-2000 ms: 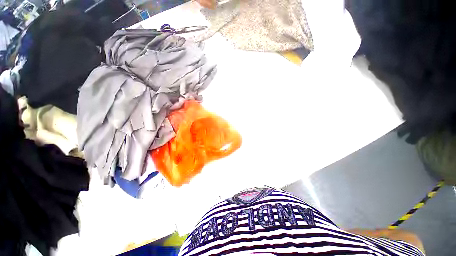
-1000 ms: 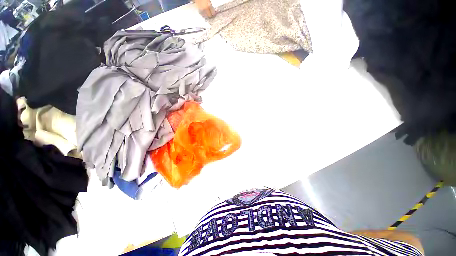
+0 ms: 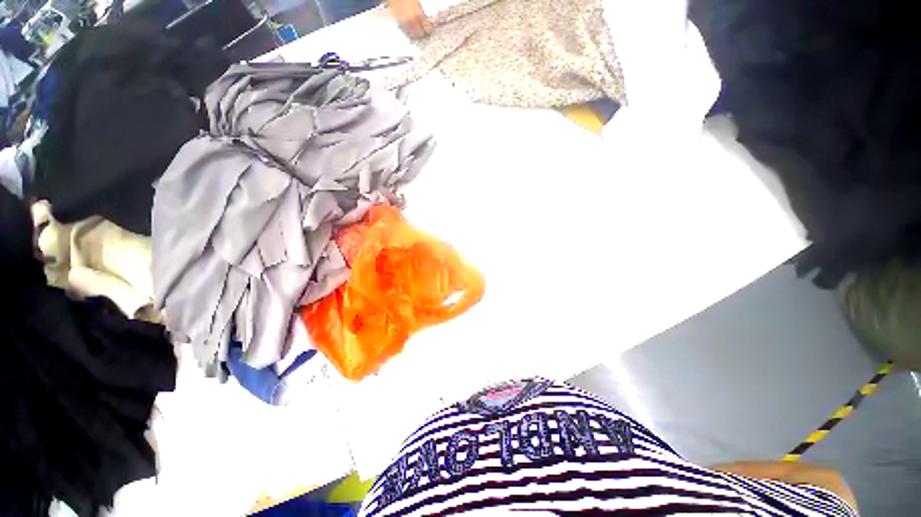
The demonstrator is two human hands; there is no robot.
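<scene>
Neither of my hands is in view; only a bare part of my arm shows at the lower right, beside my striped shirt. A crinkled orange plastic bag (image 3: 399,288) lies on the white table (image 3: 606,232) in front of me. A large layered pile of grey cloth pieces (image 3: 237,217) lies left of the bag and touches it. A small blue item (image 3: 252,379) shows under the pile's near edge. Dark-handled shears (image 3: 333,63) lie at the pile's far edge, partly blurred.
Speckled cloth (image 3: 525,56) lies at the far side over a yellow item (image 3: 584,117), beside white cloth (image 3: 667,76). Black cloth is heaped left (image 3: 111,131) and right (image 3: 818,131). Cream cloth (image 3: 106,257) is at left. Yellow-black tape (image 3: 838,414) marks the grey floor.
At the top edge, a blurred skin-coloured shape, perhaps another person's hand or arm, reaches further in beside the speckled cloth than two seconds ago. The view has shifted slightly.
</scene>
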